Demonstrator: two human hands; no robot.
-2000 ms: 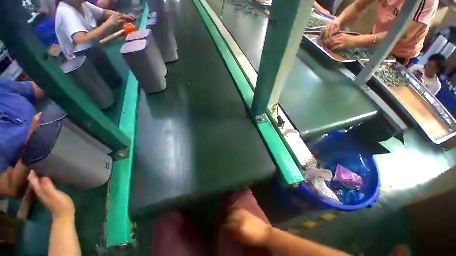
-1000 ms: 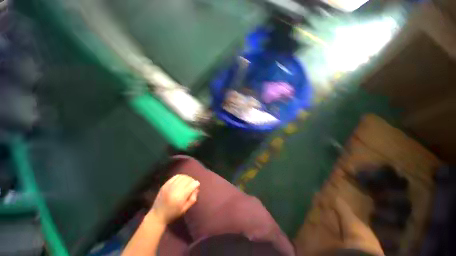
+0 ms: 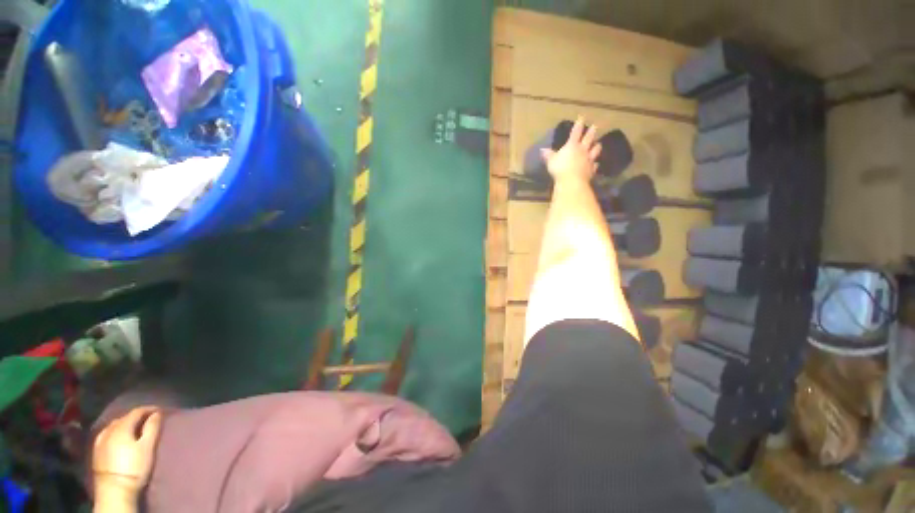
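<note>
My right hand (image 3: 575, 155) reaches over the cardboard-covered pallet, fingers spread, above or touching the upper part of a grey housing (image 3: 539, 155) with a dark end. The hand hides part of this housing, and no grip shows. Several more housings lie in a column below it, partly behind my forearm, with dark rounded ends such as this one (image 3: 643, 236). My left hand (image 3: 125, 451) is at the lower left against my thigh, fingers curled, with nothing visible in it.
Stacked grey housings (image 3: 722, 170) line the pallet's right side on cardboard (image 3: 602, 50). A blue bin (image 3: 291, 150) with plastic scraps stands upper left. Yellow-black tape (image 3: 359, 210) crosses the green floor. A small wooden frame (image 3: 356, 369) is near my knee. Wrapped items (image 3: 853, 306) lie far right.
The view has turned right, from the belt and coworkers to the pallet. My right hand now reaches over the housings. My left hand has stayed at my thigh since one second ago.
</note>
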